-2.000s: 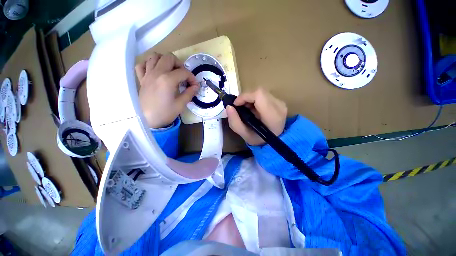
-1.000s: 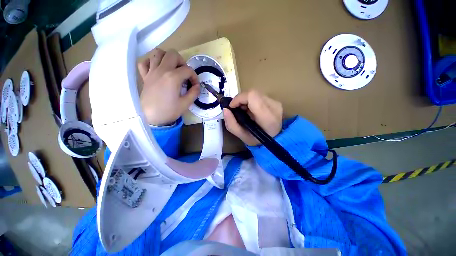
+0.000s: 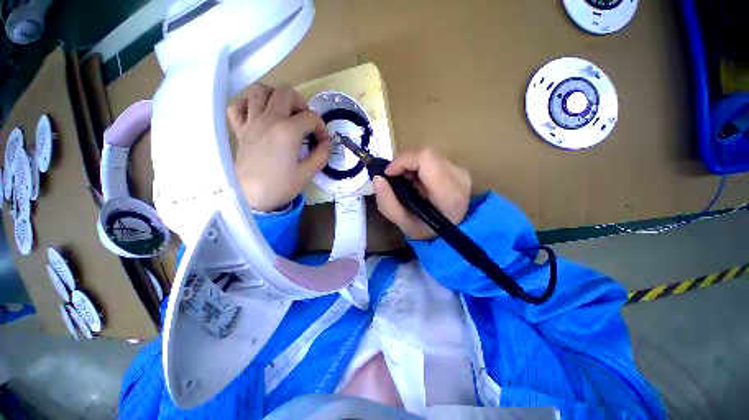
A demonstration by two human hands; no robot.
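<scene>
My right hand [image 3: 426,195] holds the black soldering iron [image 3: 439,225] by its handle; the metal tip points into the open ear cup housing [image 3: 352,181], which has a black ring inside. The cup lies on the cream-yellow fixture block [image 3: 377,90]. My left hand [image 3: 275,150] is at the cup's left side, its thumb and fingertips pinched together close to the iron's tip; what they pinch is too small to tell. The white headband [image 3: 190,156] arches large and close at left. The other open cup [image 3: 246,328], nearest me, shows a circuit board [image 3: 211,307].
A speaker baffle plate [image 3: 572,103] lies at right, another above it. A blue tray [image 3: 700,98] is at the right edge. At left are a second headphone [image 3: 117,156] with pink padding and groups of white plates [image 3: 43,143]. Yellow-black floor tape [image 3: 688,280] shows at lower right.
My right hand and the iron shift slightly left, then back right, with the tip staying in the cup. My left hand stays at the cup. The near open cup has moved slightly.
</scene>
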